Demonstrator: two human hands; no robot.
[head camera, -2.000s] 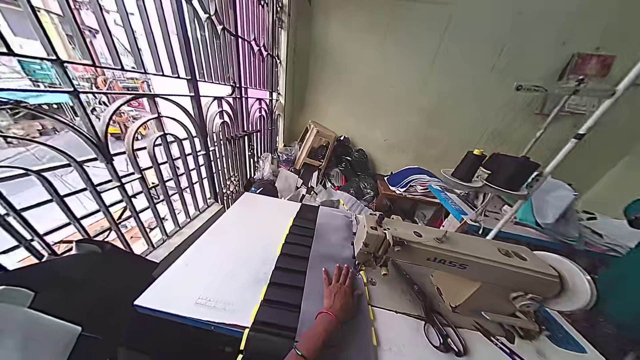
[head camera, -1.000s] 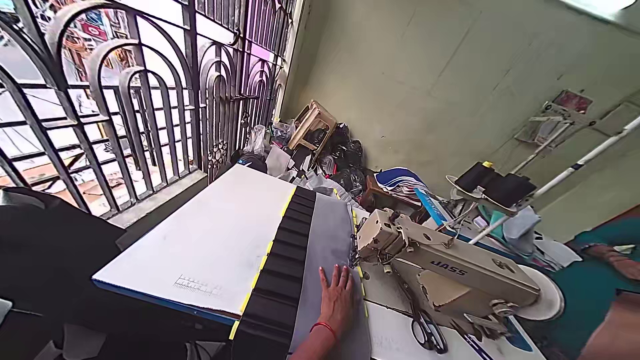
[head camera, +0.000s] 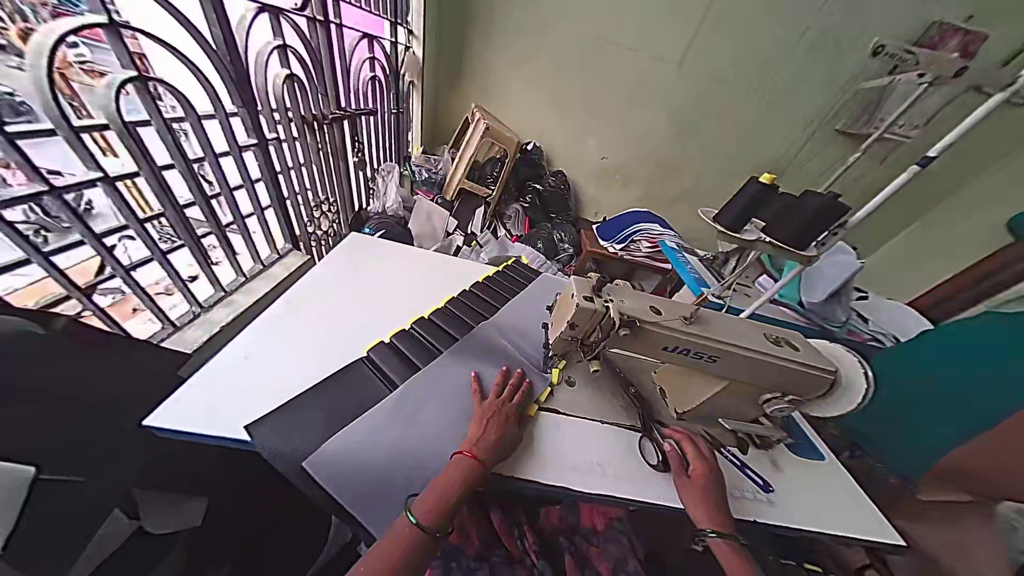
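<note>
My left hand (head camera: 496, 420) lies flat with spread fingers on a grey sheet of material (head camera: 424, 400), just left of the sewing machine's needle area. A black pleated strip (head camera: 448, 320) with yellow edging shows along the sheet's far left side. Yellow pieces (head camera: 548, 388) line the sheet's right edge by the presser foot. My right hand (head camera: 694, 468) is at the handles of black scissors (head camera: 652, 448), which lie beside the beige JASS sewing machine (head camera: 704, 352). Whether its fingers grip them cannot be told. A blue-handled tool (head camera: 748, 470) lies right of that hand.
Black thread cones (head camera: 780, 212) stand on a holder behind the machine. Plastic bags (head camera: 552, 192) and a stool (head camera: 484, 156) are heaped by the wall. A metal window grille (head camera: 200, 160) runs along the left. A person in green (head camera: 944, 384) is at the right.
My right hand has come into view at the scissors. The grey sheet and pleated strip now lie more slanted, with the near end farther left. The view has shifted.
</note>
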